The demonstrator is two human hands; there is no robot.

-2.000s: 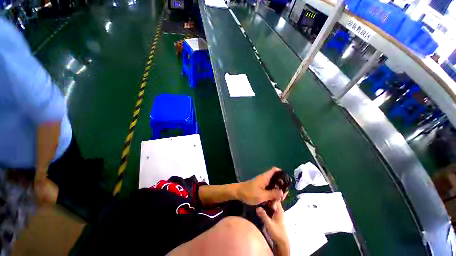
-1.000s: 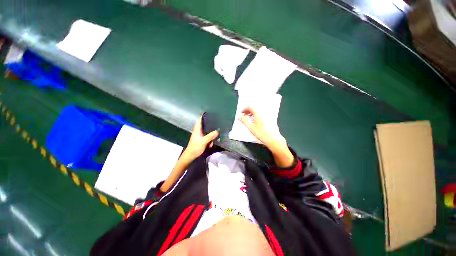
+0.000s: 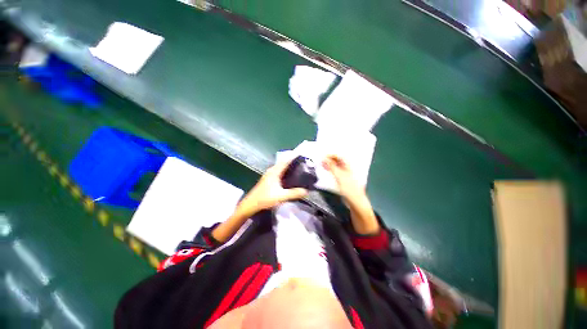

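Note:
My left hand [image 3: 273, 187] holds a black power adapter [image 3: 300, 172] at the belt's near edge. My right hand [image 3: 341, 175] is just right of it, over a stack of flat white bags or sheets [image 3: 362, 152], its fingers at a white piece that seems to lie against the adapter. Whether the right fingers grip this piece is too blurred to tell. A second white stack [image 3: 355, 101] lies just beyond, with a crumpled white bag [image 3: 309, 85] beside it.
The green belt [image 3: 225, 83] runs across the view. A white sheet [image 3: 129, 47] lies farther along at the upper left. A blue stool [image 3: 109, 166] and a white board [image 3: 185, 204] are at the left below the belt. Brown cardboard [image 3: 531, 250] is at the right.
The view has swung from along the belt to down over it. Since one second ago the adapter has moved right, over the white stack, and the hands have come closer together.

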